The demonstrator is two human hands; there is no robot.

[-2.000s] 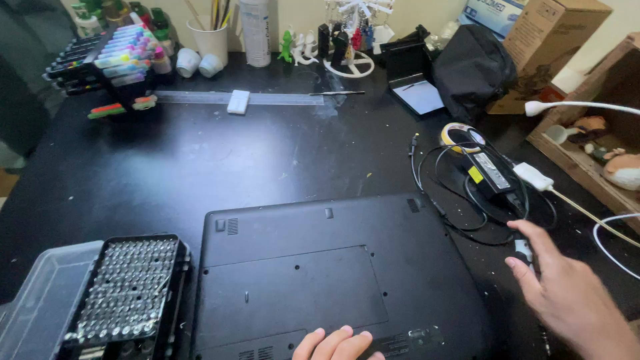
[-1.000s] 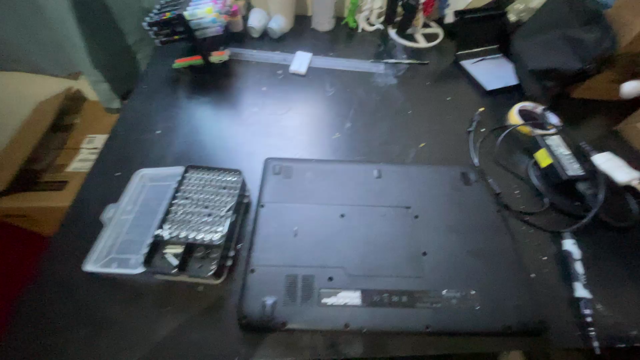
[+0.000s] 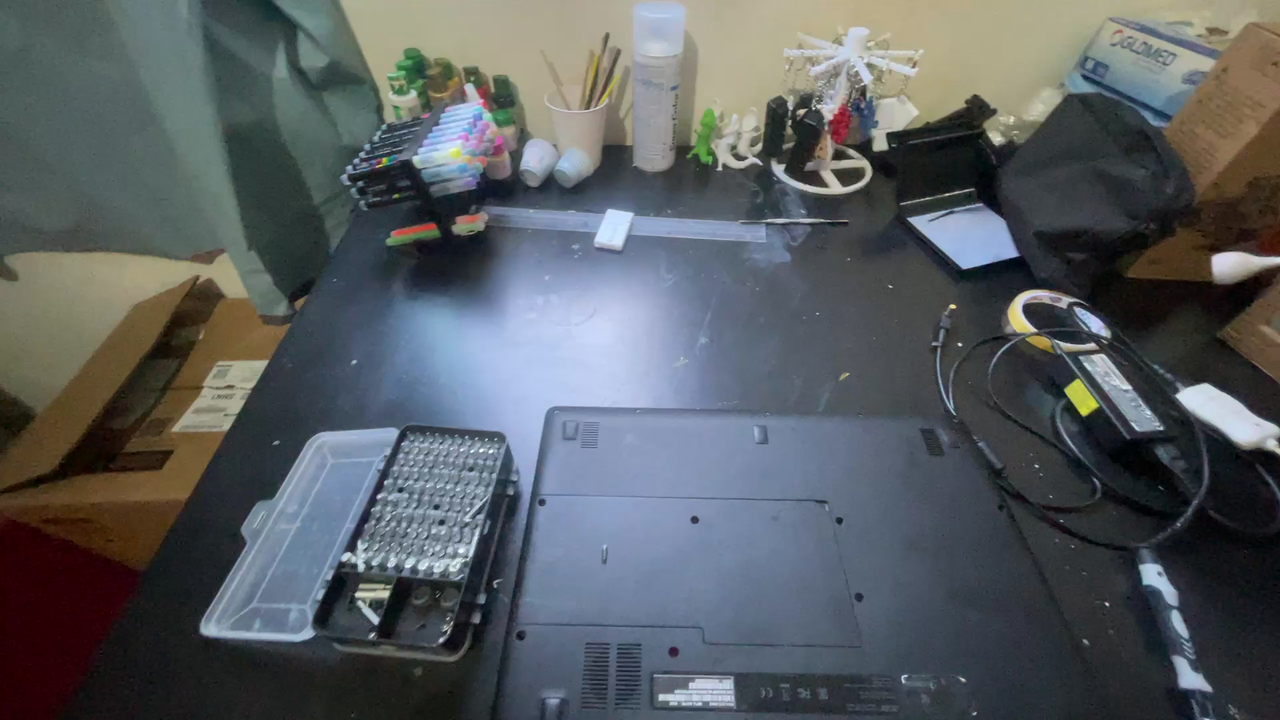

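Neither of my hands shows in the head view now. A black laptop lies upside down on the dark table, its base panel, vents and screw holes facing up. Left of it, a case of screwdriver bits stands with its clear plastic lid swung out to the left. A small metal piece rests on the laptop's base. At the right, a black and grey screwdriver handle lies beside the laptop, below a power adapter with its coiled cable.
A clear ruler with a white eraser on it lies toward the back. Behind are a marker rack, a paper cup of brushes, a spray can and a keychain stand. A tape roll lies by the adapter.
Two seconds ago one hand was at the laptop's lower edge and another near the cable at the right; both are now out of view. The view has shifted.
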